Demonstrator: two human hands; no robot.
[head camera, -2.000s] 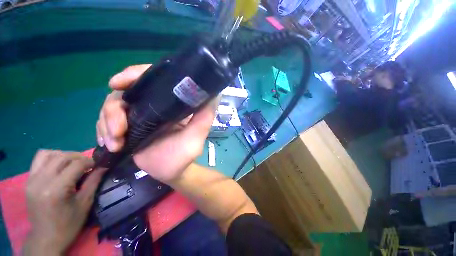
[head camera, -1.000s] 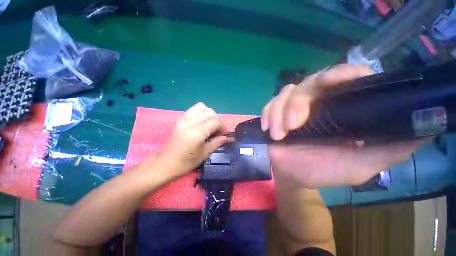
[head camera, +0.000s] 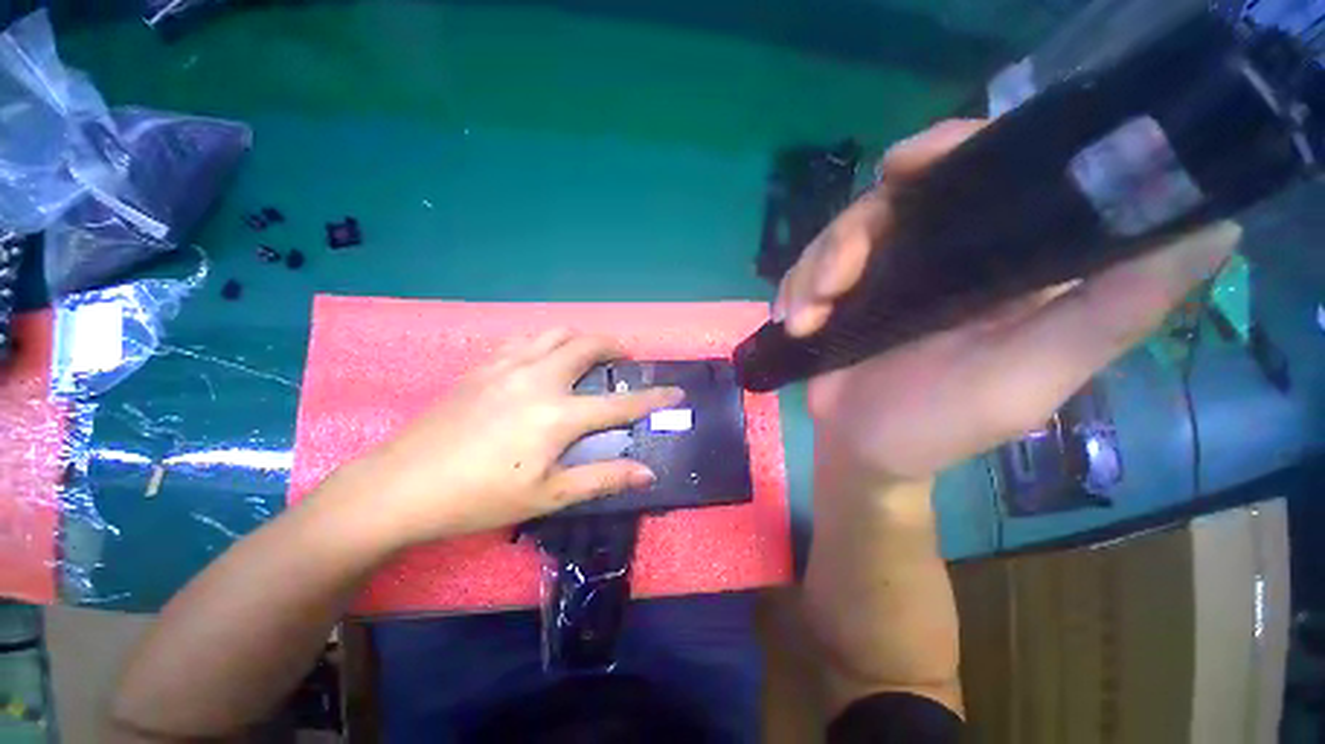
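The black boxy device body (head camera: 705, 462) with a small white label lies on the red foam mat (head camera: 378, 349). Its black handle (head camera: 584, 589), wrapped in shiny clear film, sticks out towards me over the bench edge. My left hand (head camera: 545, 436) rests on the left part of the device with fingers spread over it. My right hand (head camera: 930, 334) is closed around the thick black electric screwdriver (head camera: 988, 218), which has a pale label. The screwdriver's narrow front end is at the device's upper right corner. The bit tip cannot be made out.
A clear bag with dark contents (head camera: 160, 167), small black parts (head camera: 343, 233) and clear film (head camera: 189, 436) are at the left. A flat black shell (head camera: 799, 196) lies beyond the mat. Another black part (head camera: 1054, 465) is at the right. A cardboard box (head camera: 1104, 625) stands below the bench's right edge.
My left hand has gone from pinching near the screwdriver's front end to lying spread on the device. The screwdriver is now more steeply tilted, at the device's right corner. The view has shifted.
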